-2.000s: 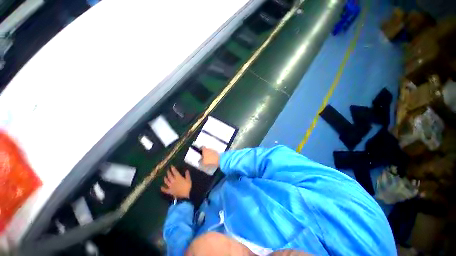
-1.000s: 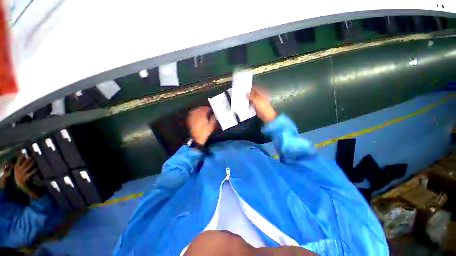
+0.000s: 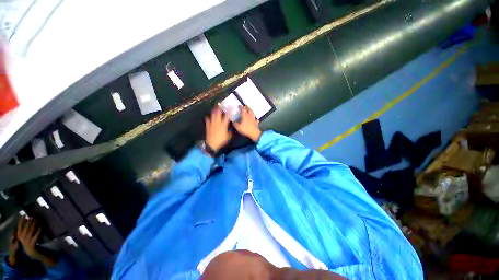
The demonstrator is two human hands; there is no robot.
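A black packing tray (image 3: 269, 112) lies on the dark green ledge in front of me, partly under my hands. One white-faced unit (image 3: 253, 99) lies in its right end. A second white-faced unit (image 3: 231, 106) is beside it, between my hands and partly covered by fingers. My left hand (image 3: 218, 130) is at its left side and my right hand (image 3: 248, 123) is at its lower right, with fingers on it. The left part of the tray is dark and hard to make out.
The green belt (image 3: 180, 49) behind the ledge carries white units, small white tags and black pieces. A neighbouring worker's hands (image 3: 27, 235) are at lower left by black pieces with white tags (image 3: 76, 191). Black trays (image 3: 374, 143) and cartons (image 3: 459, 164) lie on the blue floor at right.
Both hands have come closer together over the tray. The unit that was raised in my right hand is no longer held up. The view has turned, and different white units show on the belt.
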